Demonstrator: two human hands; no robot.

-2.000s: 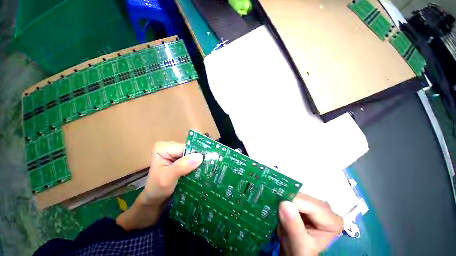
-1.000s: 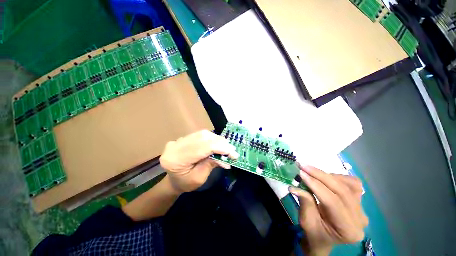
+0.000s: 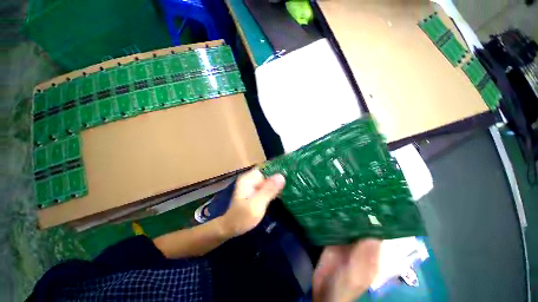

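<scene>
A green circuit board panel is held up in front of me, tilted, with its flatter green face with white markings towards me, slightly blurred. My left hand grips its left corner, thumb on the face. My right hand holds its bottom edge; this hand is blurred and its fingertips are partly hidden by the board. Rows of green panels lie on a tan cardboard sheet on the low stack at left.
A white pad lies behind the held panel. A tan sheet with a few green panels is at the upper right. A blue stool and a yellow-green item are at the top.
The panel was flat-face up, then tipped nearly edge-on showing its components; now its flatter face shows again, raised and turned. Both hands have shifted their grip on it.
</scene>
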